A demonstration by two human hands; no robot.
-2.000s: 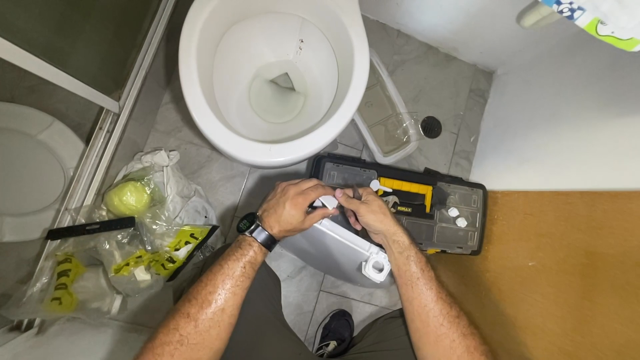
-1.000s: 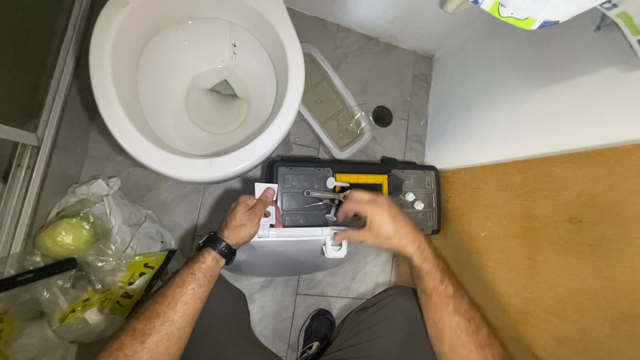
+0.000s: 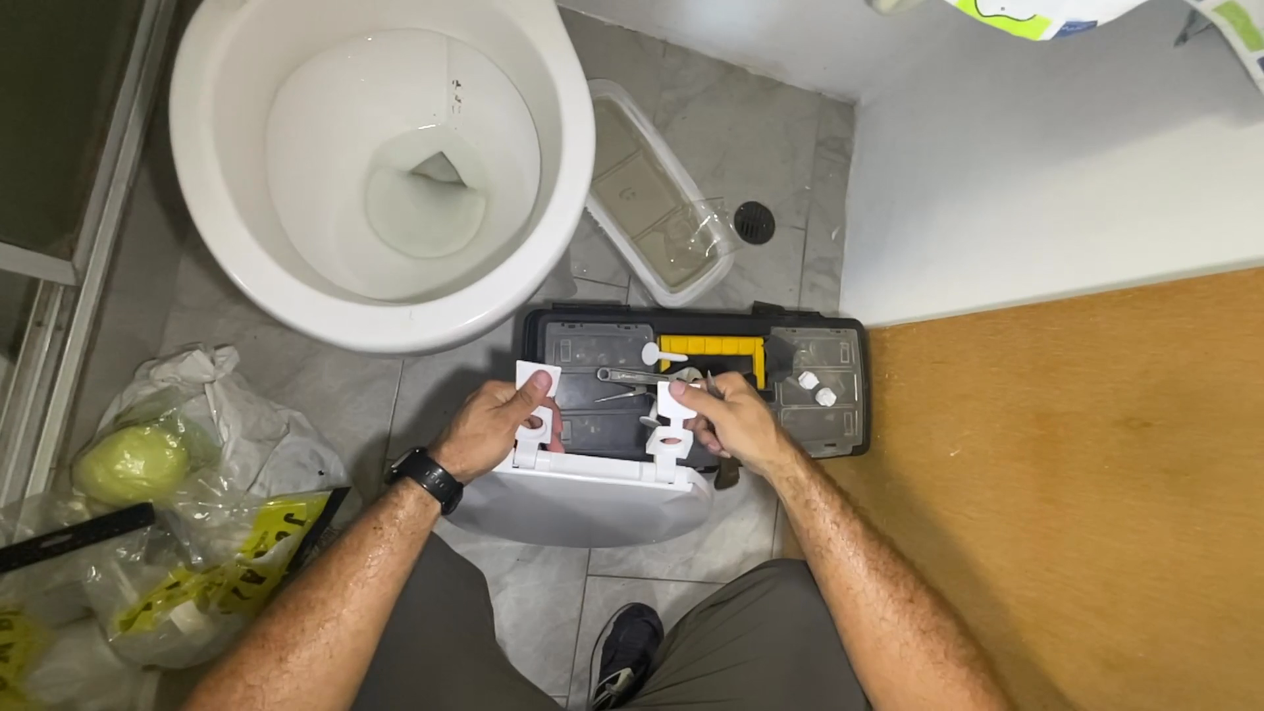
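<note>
A white toilet seat with its lid (image 3: 583,509) stands on edge between my legs, hinge side up. My left hand (image 3: 504,420) pinches the white plastic hinge plate (image 3: 534,376) at its left end. With thumb and fingers my right hand (image 3: 736,420) holds the matching hinge plate (image 3: 677,401) at the right end. Both plates stick up from the hinge bar. Just beyond, an adjustable wrench (image 3: 632,376), pliers (image 3: 624,395) and a white plastic bolt (image 3: 664,354) lie on the toolbox (image 3: 592,430). Two white plastic nuts (image 3: 818,388) rest on its right lid compartment.
The toilet bowl (image 3: 385,326) stands ahead on the left. Behind the toolbox lie a white-rimmed tank lid or tray (image 3: 706,281) and a round floor drain (image 3: 753,223). Plastic bags (image 3: 237,583) are heaped at left. A wooden panel (image 3: 1066,444) borders the right.
My right hand has come to the right hinge plate, which now stands raised; one second ago it was blurred above the toolbox. My left hand stays at the left plate. The view has shifted.
</note>
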